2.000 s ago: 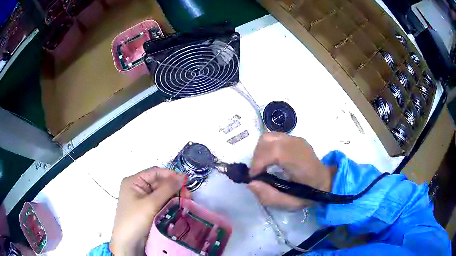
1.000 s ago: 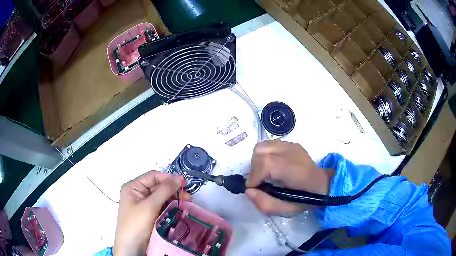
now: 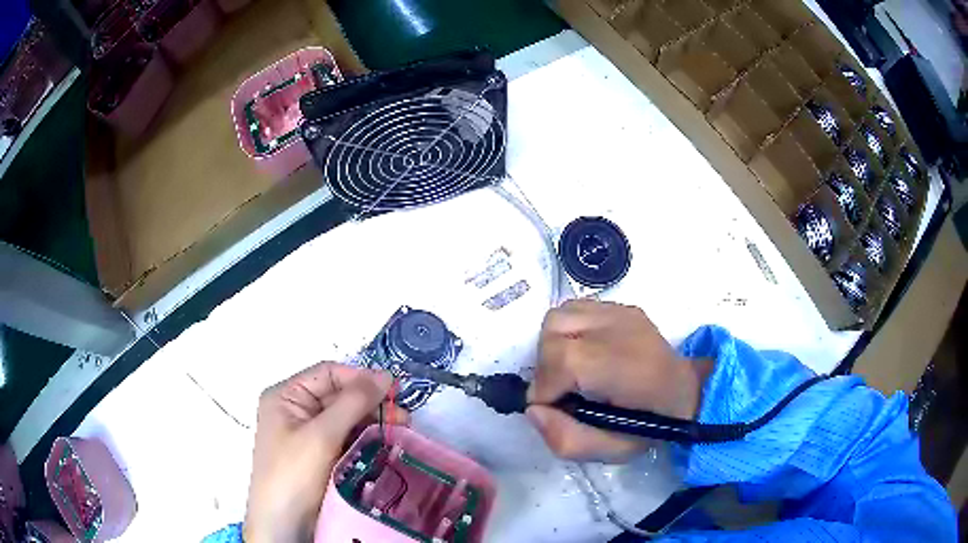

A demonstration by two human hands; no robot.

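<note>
My right hand (image 3: 605,377) holds a black soldering iron (image 3: 637,421); its metal tip rests at the near edge of a speaker driver (image 3: 418,337), which lies magnet side up on the white bench. My left hand (image 3: 308,440) pinches thin red and dark lead wires (image 3: 391,403) between thumb and forefinger beside the driver's near edge. The wires run down into a pink housing (image 3: 409,498) with green circuit board strips, standing open side up against my left hand. The exact contact of wire, tip and terminal is too small to tell.
A black fan (image 3: 414,154) with a round wire guard stands beyond the driver, its cable (image 3: 541,228) curving across the bench. Another driver (image 3: 593,252) lies cone side up. A brown housing carton (image 3: 202,202) is at left, a speaker tray (image 3: 732,138) at right, a pink housing (image 3: 90,488) lower left.
Since the first frame the iron's tip has moved left and down from the driver's right side to its near edge. My left hand still pinches the wires and has barely moved.
</note>
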